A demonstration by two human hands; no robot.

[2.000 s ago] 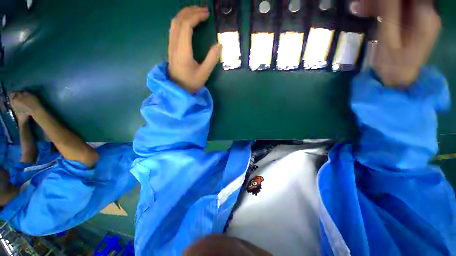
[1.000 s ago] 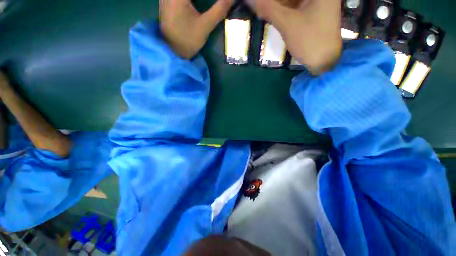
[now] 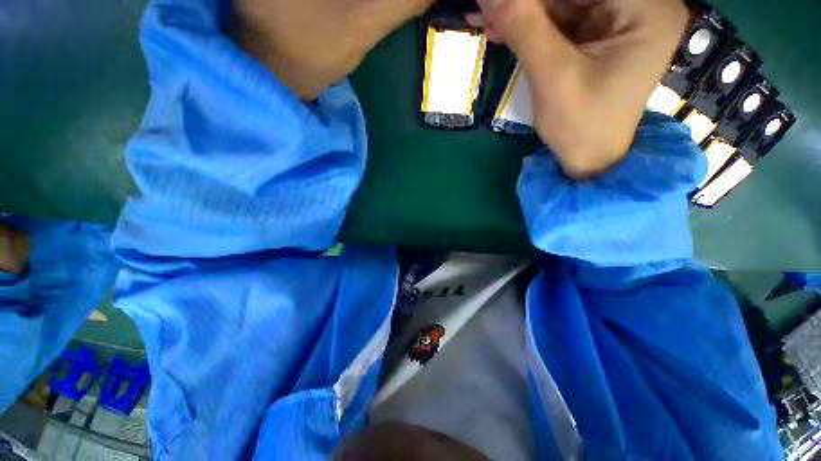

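A black phone unit with a bright white rectangle and yellow edges [image 3: 453, 74] lies upright in front of me at the top of the view. My left hand [image 3: 315, 36] is at its upper left, its fingertips cut off by the top edge. My right hand [image 3: 590, 72] is at its upper right, thumb and fingers near the unit's upper end. Whether either hand grips anything is hidden. A second unit [image 3: 515, 103] lies beside it, partly under my right hand. Several more units [image 3: 740, 117] lie tilted in a row to the right.
The green bench mat [image 3: 432, 194] runs across the view. Another person's blue sleeve [image 3: 54, 279] is at the left edge. Blue plastic items [image 3: 121, 383] are below the bench at lower left. Metal racks [image 3: 804, 405] show at lower right.
Both hands have come together over the nearest units; the left has moved further up and over. The view has shifted, so the right-hand row shows more and the neighbour shows less.
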